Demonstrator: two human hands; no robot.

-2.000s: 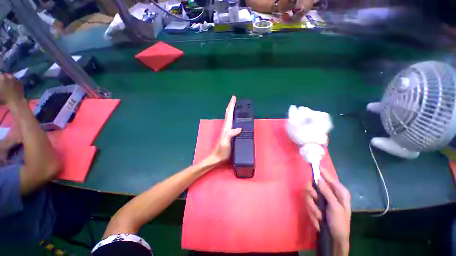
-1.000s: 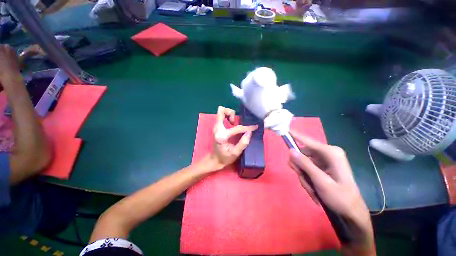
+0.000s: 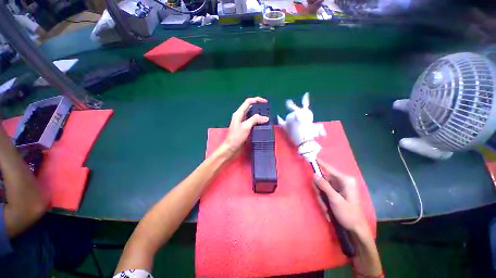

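Observation:
A black elongated device unit (image 3: 264, 157) lies lengthwise on the red foam mat (image 3: 245, 228), its far end past the mat's far edge. My left hand (image 3: 242, 126) grips the unit's far end from the left, fingers over its top. My right hand (image 3: 343, 198) is closed around the black handle of a cloth-wrapped tool (image 3: 303, 127). The tool's white ragged bundle is to the right of the unit, apart from it. What is under the cloth is hidden.
A white desk fan (image 3: 454, 103) stands at the right with its cord. A red foam square (image 3: 173, 54) lies further up. At the left are a parts tray (image 3: 48, 122), more red foam and another person's arm (image 3: 19, 179). A tape roll (image 3: 273, 18) lies at the far edge.
The white bundle has moved from over the unit to its right. My left hand has moved to the unit's far end and closed on it. My right hand has moved slightly left and down.

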